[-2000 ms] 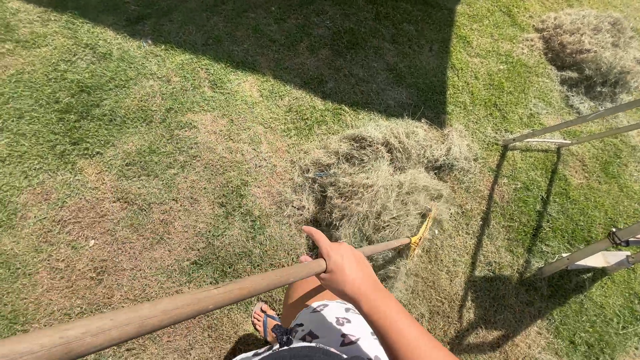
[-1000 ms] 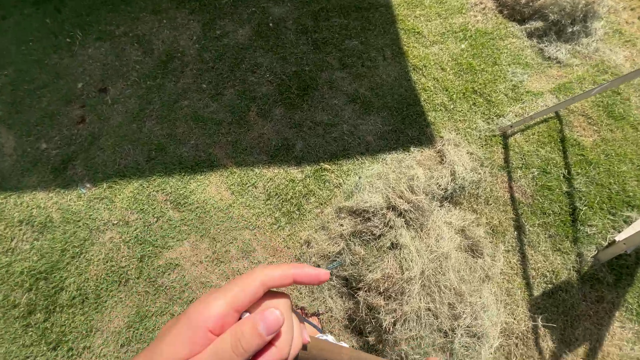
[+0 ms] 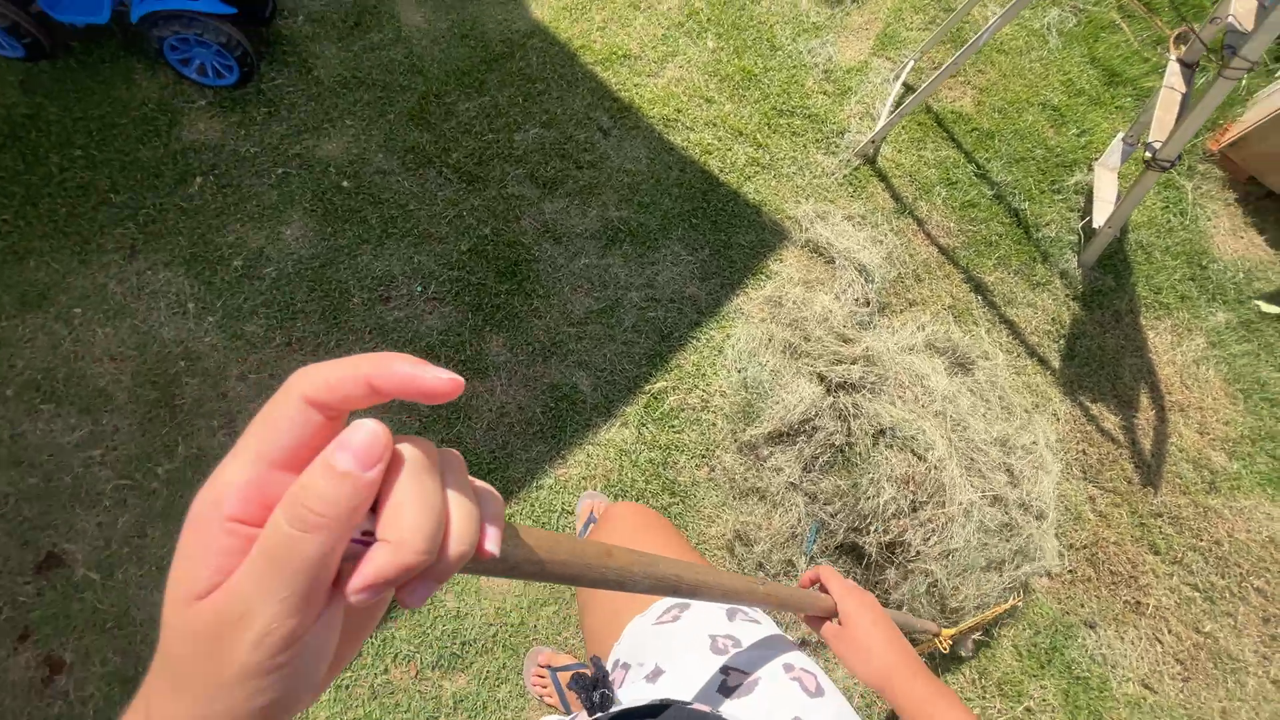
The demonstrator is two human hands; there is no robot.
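Observation:
A wooden pole handle (image 3: 640, 574) slants across the lower middle, with a yellow rake head (image 3: 985, 622) at its far right end. My left hand (image 3: 340, 500) is closed round the upper end of the handle, its index finger raised off the wood. Lower down, near the head, my right hand (image 3: 855, 620) grips the same handle. The yellow head touches the near right edge of a big heap of dry cut grass (image 3: 900, 430); its teeth cannot be made out. A small bluish-green strip (image 3: 811, 538) shows in the heap.
Wooden A-frame legs (image 3: 1150, 150) stand on the lawn at the right, casting shadows. A blue toy vehicle (image 3: 205, 50) is at the upper left. A wide shadow (image 3: 450, 250) covers the grass left of the heap. My sandalled feet (image 3: 560, 680) are near the handle.
My left hand, out of view two seconds ago, is now in front on the handle's upper end. The view has shifted, bringing the toy vehicle in. The rake head remains near the heap's near edge.

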